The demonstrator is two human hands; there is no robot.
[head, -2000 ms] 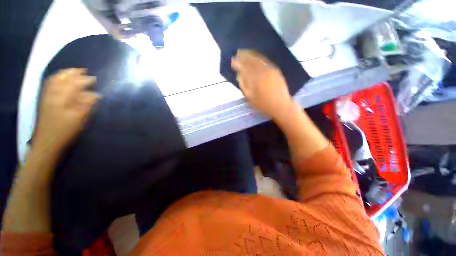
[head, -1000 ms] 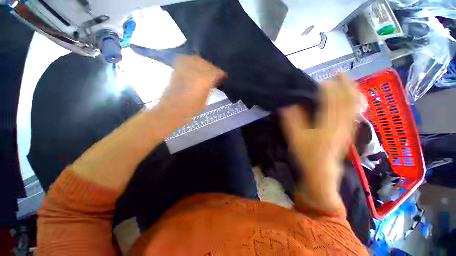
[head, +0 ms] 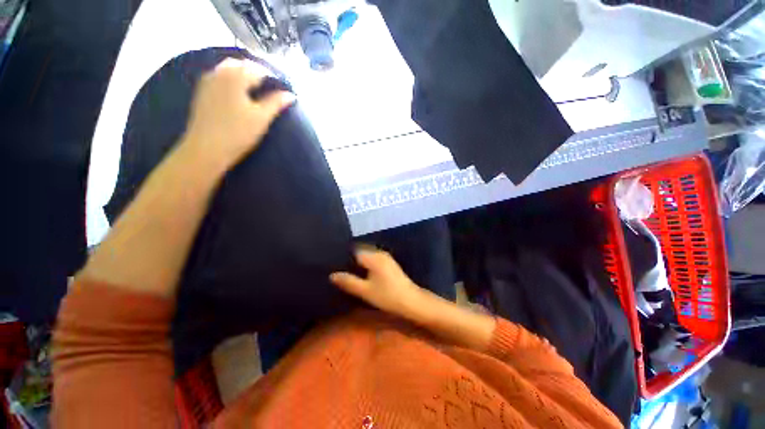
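A large black cut panel [head: 268,209] lies on the white table left of the needle and hangs over the front edge into the lap. My left hand [head: 231,109] is on its upper part near the needle, fingers bent and gripping the cloth. My right hand [head: 373,276] holds the panel's right edge below the table edge, thumb and fingers around it. Small black cut panels [head: 495,100] lie stacked right of the needle, their lower corners fanned out. The presser foot area [head: 317,46] is under bright glare, so the needle itself is not clear.
A grey ruler strip [head: 470,180] runs along the table's front edge. A red basket [head: 700,243] with black and white scraps stands at the right. A small clear box [head: 705,75] with a green item is at the table's right end. Dark cloth [head: 50,167] lies far left.
My left hand has moved left from the small panels to the large panel. My right hand has let go of the small panels and moved down to the large panel's edge. The small panels lie flat.
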